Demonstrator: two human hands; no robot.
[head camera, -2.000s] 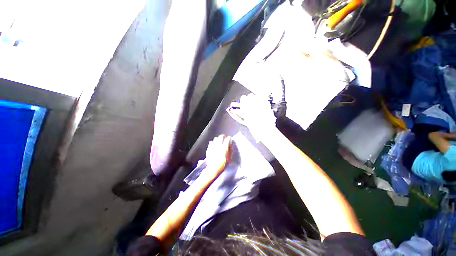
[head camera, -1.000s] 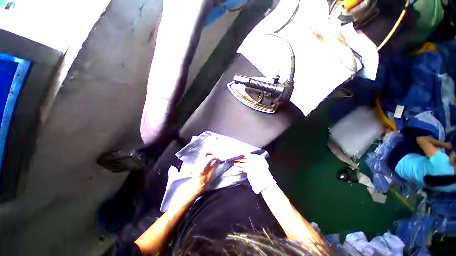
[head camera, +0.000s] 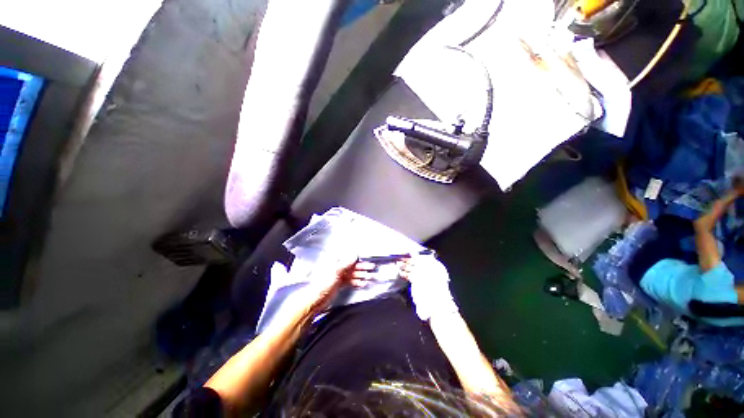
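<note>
A pale blue-grey garment (head camera: 338, 234) lies bunched at the near end of the dark padded ironing table (head camera: 359, 184). My bare left hand (head camera: 347, 279) rests on it, fingers pointing right. My gloved right hand (head camera: 426, 282) grips its right edge, where a thin dark strip shows between my hands. The thumb and fingertips of both hands are partly hidden or too small to tell. The steam iron (head camera: 428, 147) stands untouched further up the table, its handle pointing left and its dark cord curving upward.
A white sheet (head camera: 522, 98) covers the table beyond the iron. A pale sleeve board (head camera: 269, 122) runs along the left side. A person in a light blue top (head camera: 689, 282) is at the right among bagged garments (head camera: 624, 265). Green floor (head camera: 514, 302) lies right of the table.
My right hand has come off the iron, which now stands on the table. Both hands are on the garment near my body, and its cloth is folded over more than at first.
</note>
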